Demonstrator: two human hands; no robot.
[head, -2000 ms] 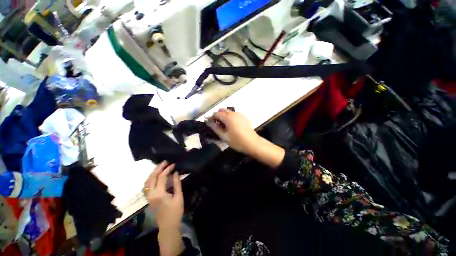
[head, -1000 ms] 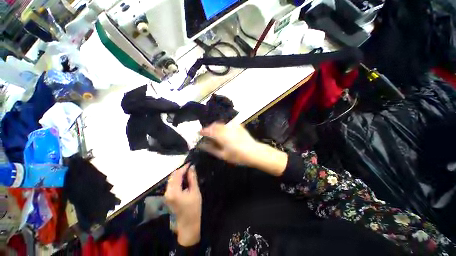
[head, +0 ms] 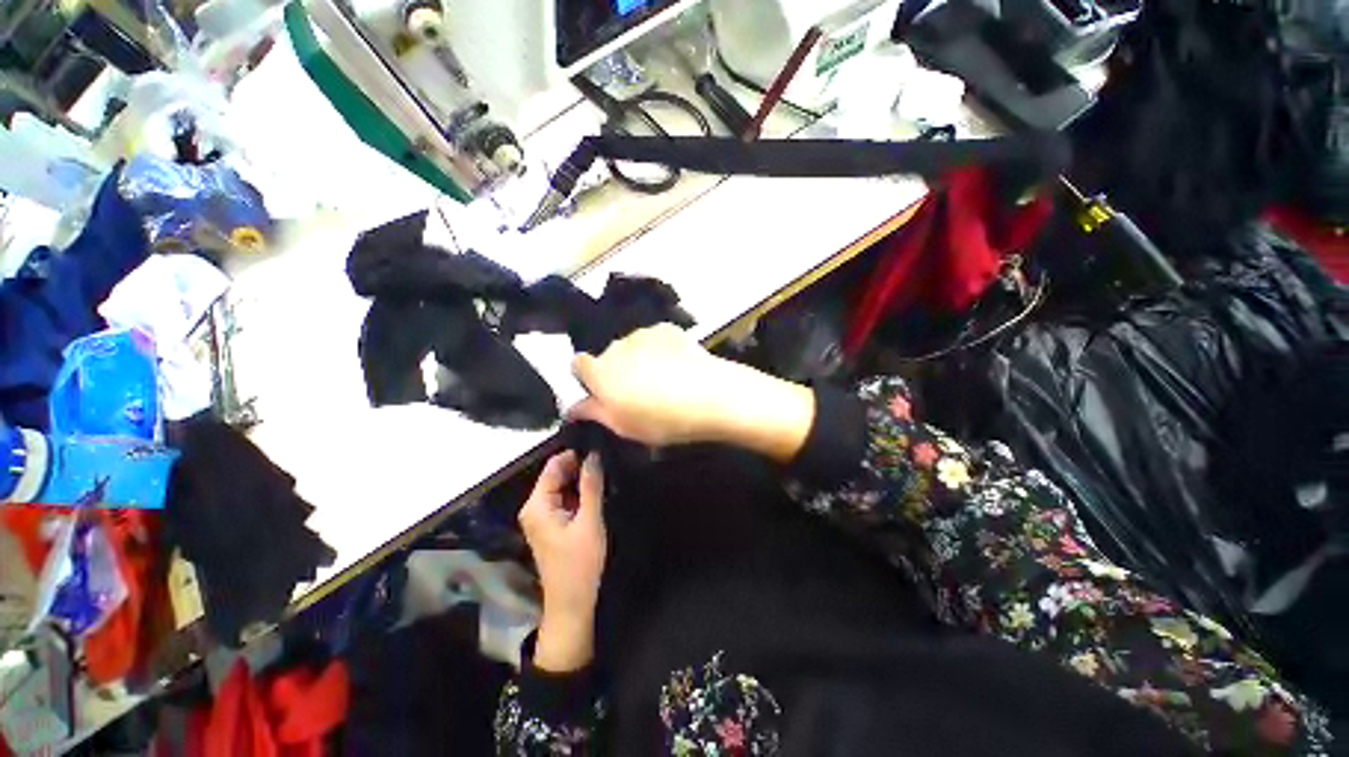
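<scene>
A chained bundle of black sewn pieces [head: 459, 318] lies loosely on the white table, below the machine head. Its near end runs over the table edge to my hands. My left hand [head: 565, 540] pinches black fabric between thumb and fingers just off the table edge. My right hand [head: 651, 392] is closed at the same fabric, just above my left hand. Whether thread snips are inside my right fist cannot be told. The fabric below my hands merges with my black clothing.
The sewing machine [head: 377, 111] stands at the back, with its display [head: 607, 22] cut off. A black strip [head: 799, 155] crosses to the right over scissors [head: 658, 141]. Jagged black cut pieces [head: 237, 525] and a blue bottle [head: 111, 392] are left. Red cloth [head: 962, 244] hangs right.
Both hands have come together at the table's front edge, my left hand moving right and up. The bundle's near part has been drawn toward my lap. The view has shifted slightly.
</scene>
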